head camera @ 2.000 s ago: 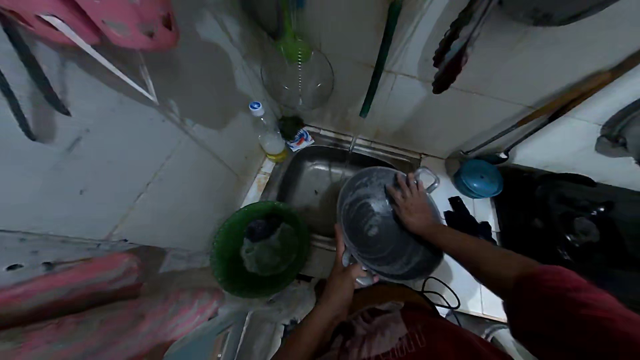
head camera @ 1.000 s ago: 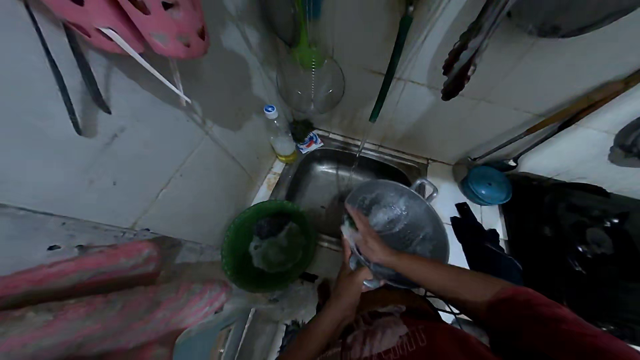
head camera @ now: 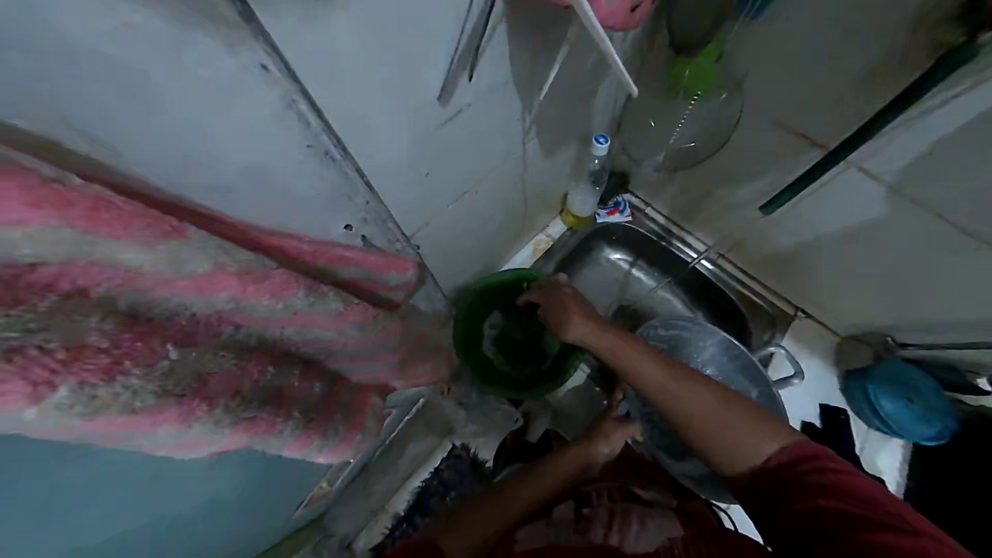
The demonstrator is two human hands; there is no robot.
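Note:
A large metal pot (head camera: 697,349) with loop handles leans over the near right edge of the stainless steel sink (head camera: 620,267), partly behind my right forearm. My left hand (head camera: 612,435) grips the pot by its near left side. My right hand (head camera: 559,308) reaches over the green plastic basin (head camera: 473,333), fingers bent down at its rim; whether they hold anything cannot be told. Inside the basin is something dark with suds, hard to make out. A thin stream of water runs down into the sink.
A clear bottle (head camera: 587,186) with yellow liquid and a small packet (head camera: 614,209) stand at the sink's back corner. A pink striped towel (head camera: 232,310) hangs at left. To the right are a blue lidded pot (head camera: 903,399) and dark cloth (head camera: 833,438). A green hose (head camera: 868,128) hangs above.
My right hand has left the inside of the pot and moved left to the green basin. My left hand stays at the pot's edge. The view has swung left.

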